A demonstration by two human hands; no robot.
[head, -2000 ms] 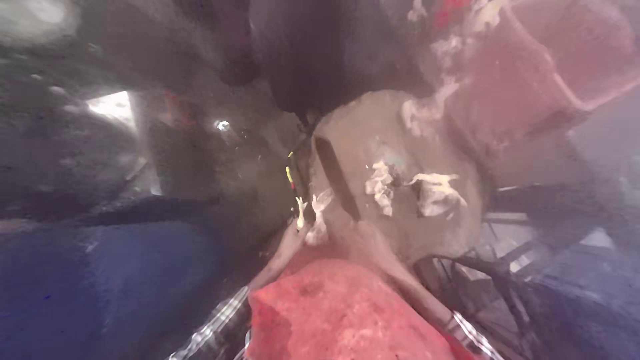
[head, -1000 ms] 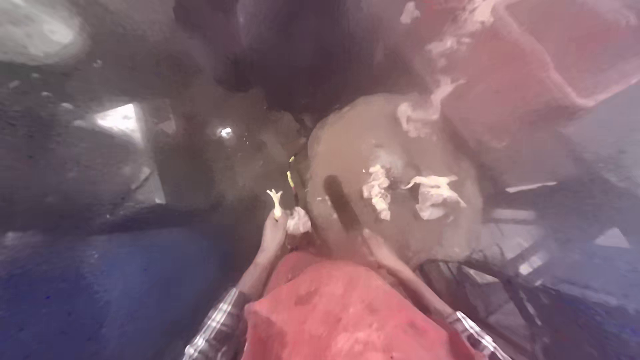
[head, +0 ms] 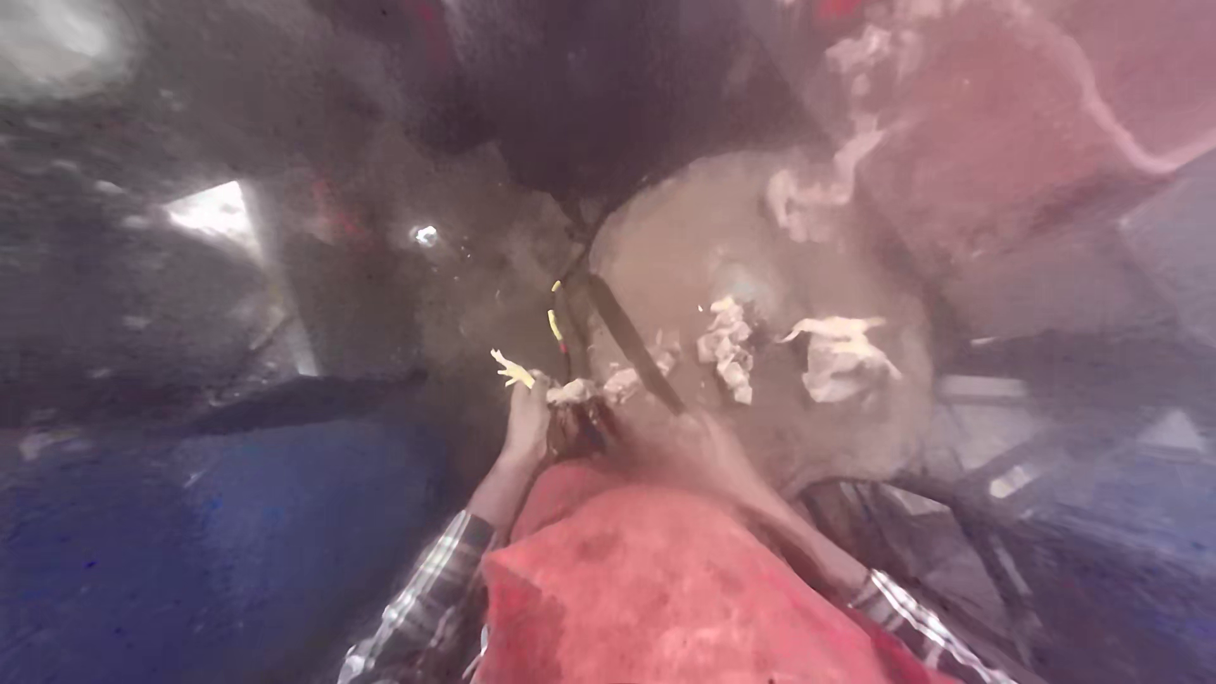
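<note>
My left hand (head: 528, 404) is closed on a pale piece of poultry whose yellow foot (head: 514, 369) sticks out above it, at the left edge of a round brown block (head: 855, 275). My right hand (head: 698, 427) grips a dark, broad-bladed knife (head: 627, 337), which slants up and left over the block. Between the hands lie pale meat pieces (head: 622, 382). Farther right on the block are a heap of cut meat (head: 730, 351) and a larger poultry piece (head: 841, 366) with yellowish parts. The image is blurred, so finer details do not show.
A red apron (head: 665, 579) covers my front. Pale scraps (head: 807, 199) lie at the block's upper right edge, by a large reddish container (head: 1007, 123). A yellow and dark cord-like thing (head: 556, 325) runs just left of the block. A dark metal frame (head: 988, 541) stands lower right.
Over the last second, my left hand has come nearer the block with the poultry piece. Pale pieces now show on the block beside the blade, where the previous frame shows none.
</note>
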